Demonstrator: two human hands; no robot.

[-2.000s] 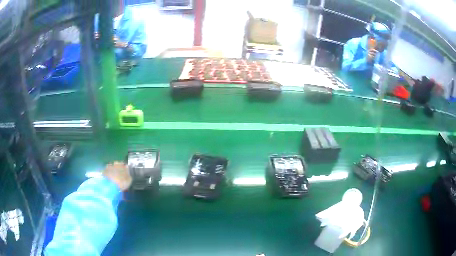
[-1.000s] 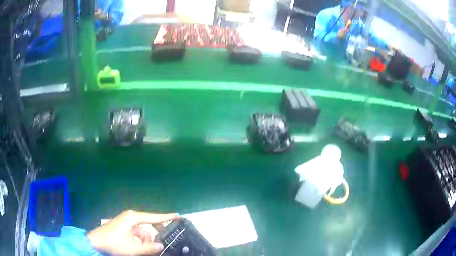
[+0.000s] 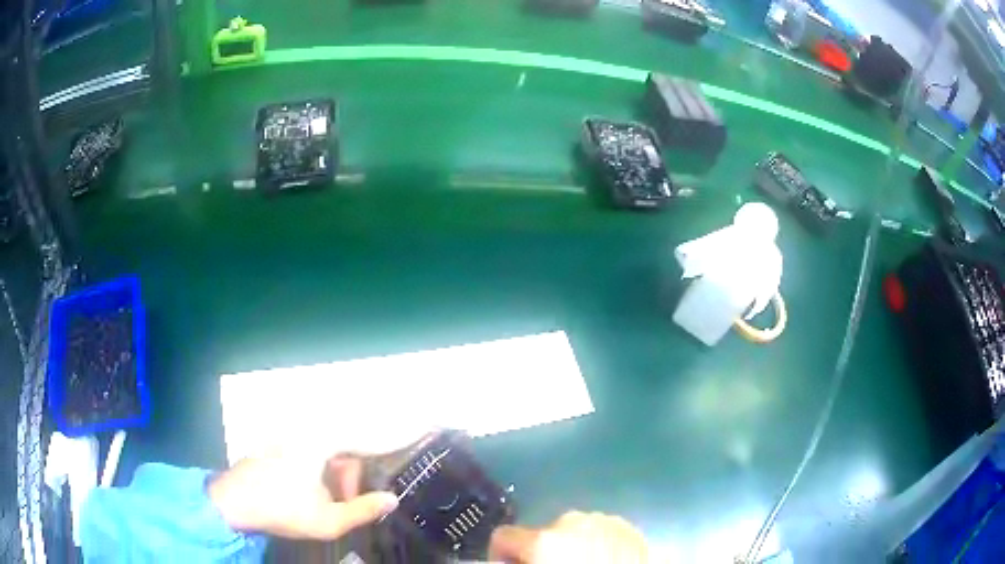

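Note:
A black case half (image 3: 446, 496) with two rows of slots or contacts and a thin pale wire across it is at the bottom centre, over the near edge of the white sheet (image 3: 402, 397). My left hand (image 3: 292, 496) holds its left side, thumb on top. My right hand (image 3: 573, 542) is at its lower right side, fingers touching the case; it is partly cut off by the bottom edge and blurred. I cannot tell whether it holds anything else.
Blue parts tray (image 3: 99, 353) at left, white strips (image 3: 112, 457) below it. White bottle or dispenser (image 3: 733, 270) right of centre. Circuit-board units (image 3: 296, 143) and a dark grey block (image 3: 685, 112) on the green bench behind. Black component tray (image 3: 937, 331) and thin hose (image 3: 843, 364) at right.
The left hand has gone from the row of units to the near bench with a black case. The right hand has come to the case. The view has tilted down, showing the whole white sheet.

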